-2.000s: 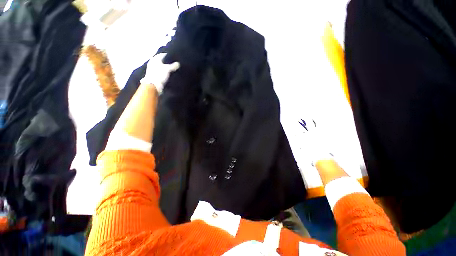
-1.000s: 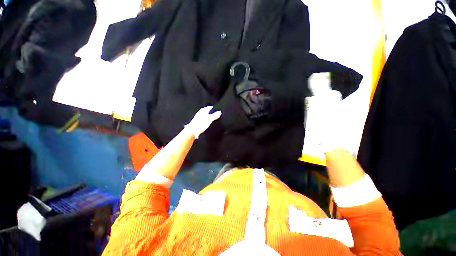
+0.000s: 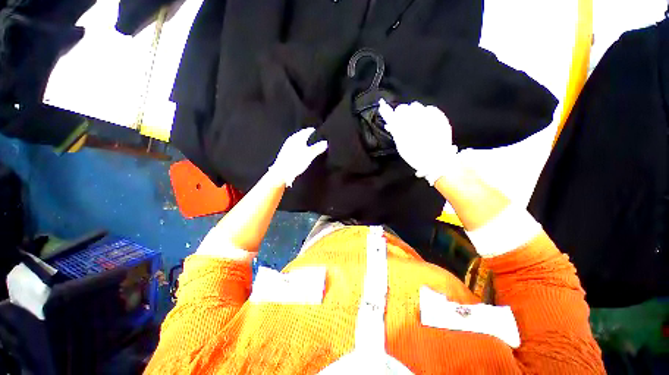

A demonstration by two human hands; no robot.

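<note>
A black coat (image 3: pixel 257 80) lies across the table with its near end hanging over the front edge, close to my body. A black hanger hook (image 3: pixel 367 67) stands out at the coat's neck opening, where shiny dark lining (image 3: pixel 375 130) shows. My left hand (image 3: pixel 297 155), in a white glove, lies on the coat left of the neck, thumb and fingers slightly apart; whether cloth is pinched is unclear. My right hand (image 3: pixel 422 139), also white-gloved, is at the right side of the neck opening, fingertips together beside the hanger's base. What they hold is hidden.
The white table (image 3: pixel 506 172) has a yellow edge strip. Another dark coat (image 3: pixel 605 168) lies at the right, and dark garments (image 3: pixel 29 66) lie at the far left. A red stool (image 3: pixel 198 192) stands below the table edge. A blue crate (image 3: pixel 110 256) is at the lower left.
The coat now lies with its neck and hanger towards me, and the view has shifted. My right hand has moved from the table's right side in to the neck opening. My left hand stays on the coat.
</note>
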